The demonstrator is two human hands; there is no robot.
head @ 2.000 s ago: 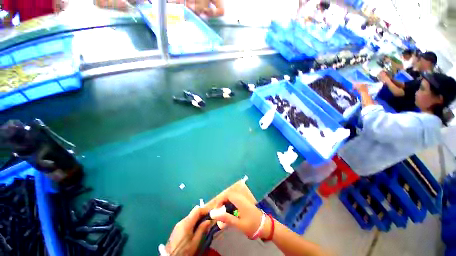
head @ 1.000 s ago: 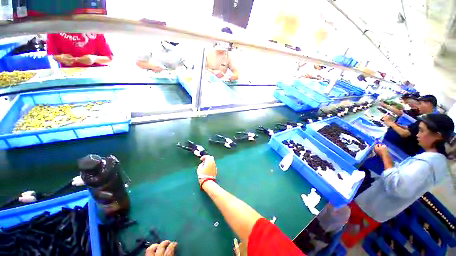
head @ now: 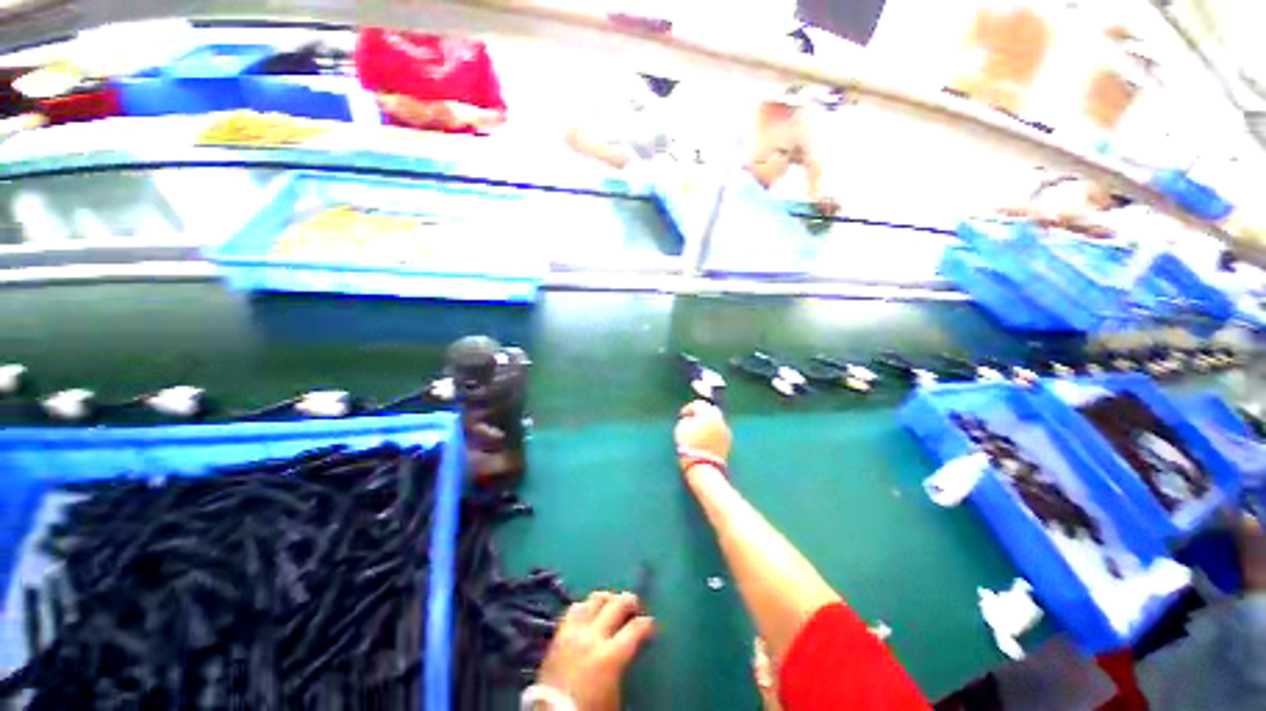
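Note:
My right hand (head: 704, 433) reaches out over the green belt, its fingers closed at the near end of a black part-assembled unit (head: 705, 379) with a white section. The fingertips partly hide the unit. My left hand (head: 597, 647) is low in the middle, just right of a pile of loose black handles (head: 517, 611), fingers bent. A thin dark piece stands at its fingertips; whether it is held does not show. A blue bin (head: 447, 556) full of black handles is at the left.
A dark lidded bottle (head: 490, 410) stands beside the left bin. More units (head: 850, 372) lie in a row along the belt (head: 819, 479). Blue bins (head: 1027, 507) with dark parts and a crumpled white scrap (head: 1009, 614) are at right. A blue tray (head: 389, 285) and people are across the belt.
My hands first worked together over the cardboard, then separated. The right reached forward to the row and stays there. The left has come further into view beside the loose handles. The view has swung left.

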